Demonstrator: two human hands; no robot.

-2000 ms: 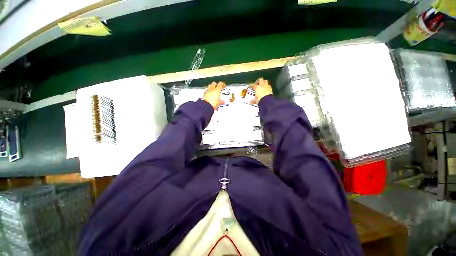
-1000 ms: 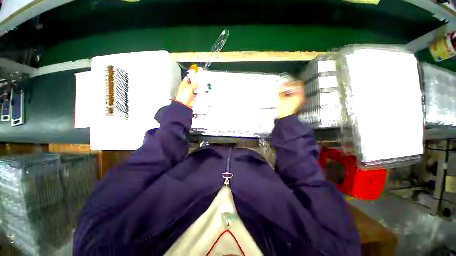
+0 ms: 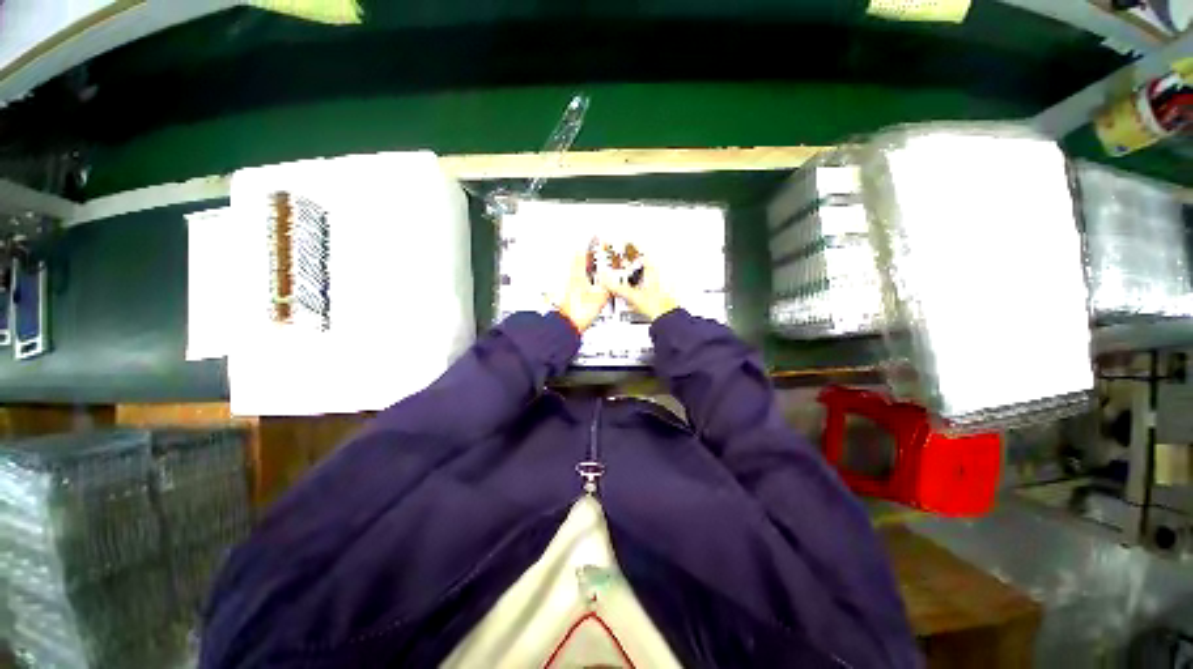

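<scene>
My left hand (image 3: 585, 290) and my right hand (image 3: 644, 290) are close together over the middle of the white-covered tray (image 3: 687, 248) in front of me. Both hands hold small flex-cable parts (image 3: 618, 254) with orange-brown ends between the fingertips; how many parts each holds is too small to tell. A white foam block (image 3: 393, 281) lies at the left. A close row of parts (image 3: 281, 259) with orange-brown ends and dark strips lies on it.
Striped stacked trays (image 3: 822, 248) stand right of the working tray, beside a large film-wrapped white pile (image 3: 988, 261). Clear film (image 3: 563, 131) hangs over the pale edging strip (image 3: 654, 161). A red plastic bin (image 3: 952, 468) is below the bench. Grey tray stacks (image 3: 79, 536) stand lower left.
My hands were apart over the tray, with my right hand at its right side a second ago. They have now come together at its middle, holding parts.
</scene>
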